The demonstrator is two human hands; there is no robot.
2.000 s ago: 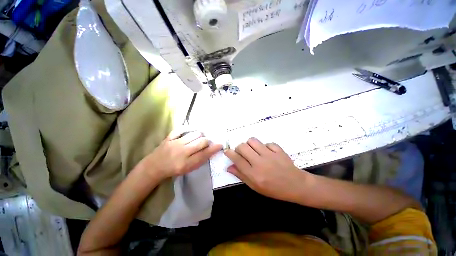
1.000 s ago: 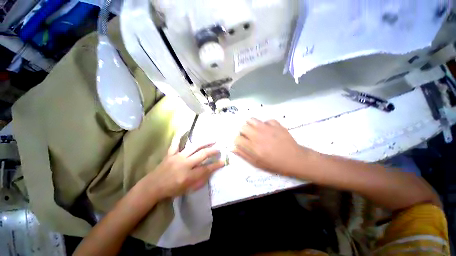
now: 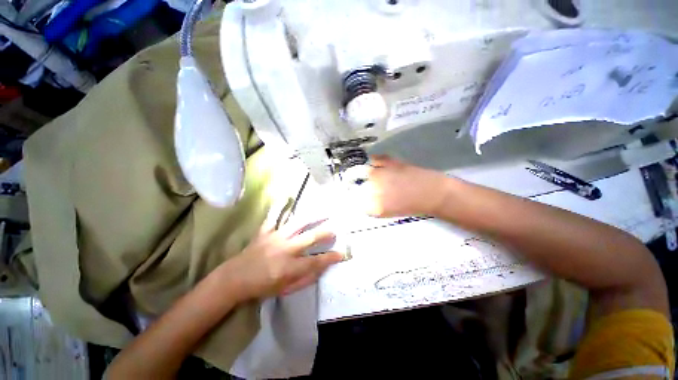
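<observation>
A khaki garment piece [image 3: 119, 193] drapes left of the white sewing machine [image 3: 297, 89] and over the table edge, with white pocketing [image 3: 290, 338] hanging below it. My left hand [image 3: 279, 260] lies on the cloth at the bed's left part, fingers spread a little, fingertips on pale material washed out by the lamp light. My right hand [image 3: 398, 189] is at the needle area under the machine head. Its fingertips are partly hidden and overexposed, so I cannot tell whether it holds anything.
A white lamp head [image 3: 208, 137] hangs over the khaki cloth. Dark thread snips [image 3: 565, 180] lie on the machine bed at the right. Paper sheets [image 3: 572, 85] hang on the machine arm. Blue and white cloth items [image 3: 97, 26] are at the upper left.
My right hand has moved away from my left, up to the needle area. My left hand stays on the cloth. The whole view has shifted, with the machine now lower and further right.
</observation>
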